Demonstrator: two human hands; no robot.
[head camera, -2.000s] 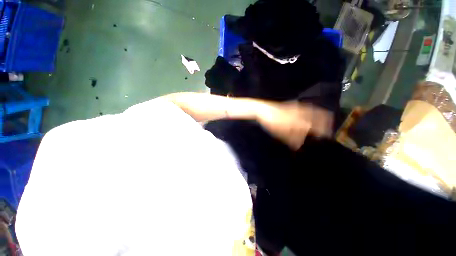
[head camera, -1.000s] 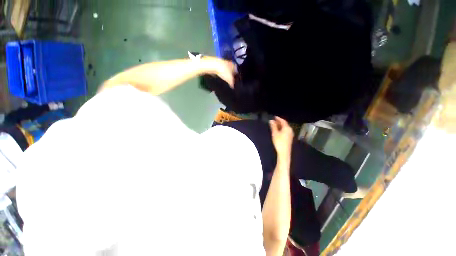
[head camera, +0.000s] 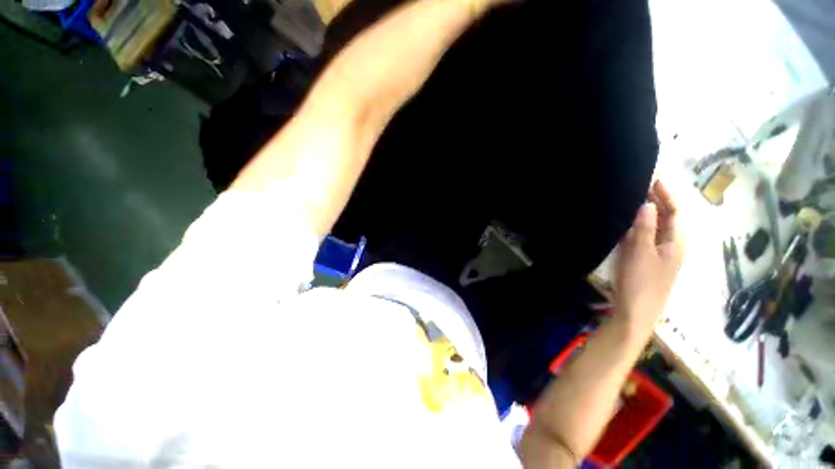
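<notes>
A large black cloth (head camera: 531, 119) hangs in front of me and reaches onto the white table (head camera: 696, 275). My left forearm stretches over its left part, and my left hand is cut off by the top edge. My right hand (head camera: 652, 247) is at the cloth's right edge over the table, with its fingertips beside the fabric. The frame does not show whether its fingers grip the cloth.
Black-handled shears (head camera: 746, 311), a thin reddish shaft (head camera: 761, 359) and a tan block (head camera: 717, 184) lie on the table. A red basket (head camera: 632, 423) is below the table edge. A blue crate (head camera: 339, 257) shows left of the cloth. Green floor lies at left.
The view has turned from the floor and blue crates toward the table. The black cloth is now raised and spread beside the tabletop. My right hand has moved from my lap to the cloth's edge.
</notes>
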